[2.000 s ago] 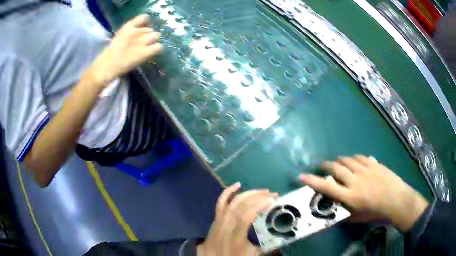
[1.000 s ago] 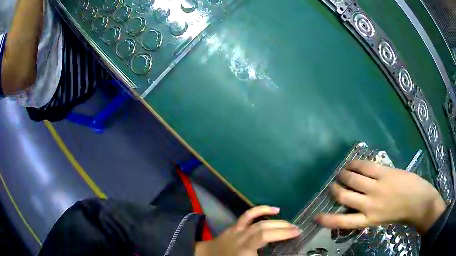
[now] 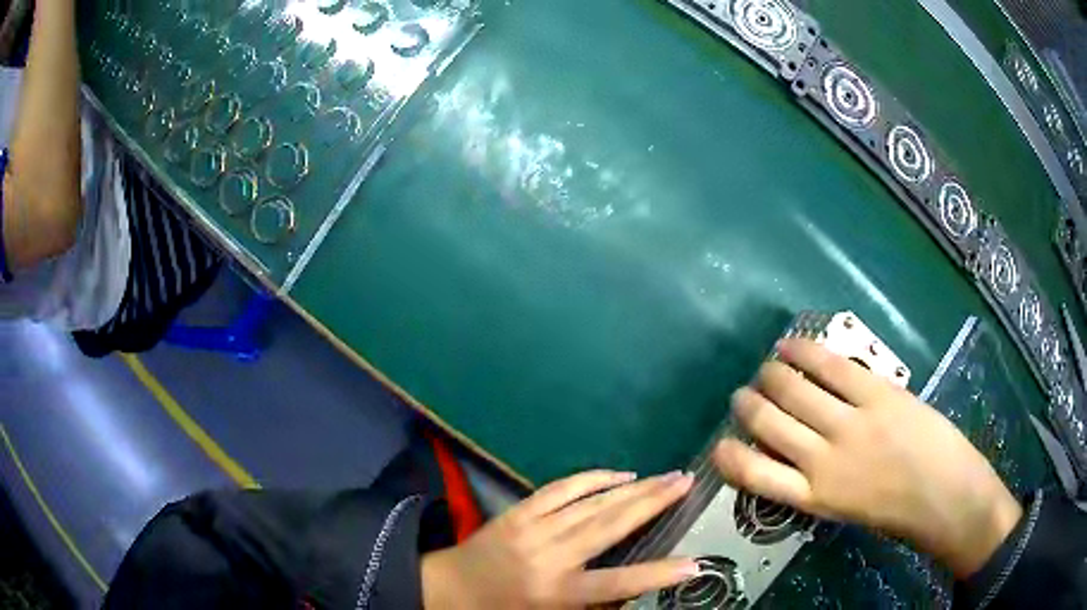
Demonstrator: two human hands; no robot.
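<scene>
The silver-grey housing point(image 3: 849, 343), with a layered side, lies slanted on the green bench at the lower right. Two dark round bores show in its top face; my right hand covers its middle. My left hand point(image 3: 536, 554) grips its lower left side, thumb on the top face beside the lowest bore and fingers along the layered edge. My right hand point(image 3: 852, 447) reaches across the top, fingertips curled over the left long edge. No ring can be made out in either hand. The housing's lowest end is cut off by the frame.
A clear blister tray point(image 3: 272, 219) with round pockets lies at the upper left. Another clear tray point(image 3: 954, 369) lies right of the housing, partly under my right arm. Linked plates point(image 3: 908, 155) curve along the far right. A neighbouring worker's arm point(image 3: 45, 143) shows at the left edge.
The view has shifted from the neighbour's tray towards the housing. My hands have moved from holding the housing by its ends to gripping its layered side and reaching over its top.
</scene>
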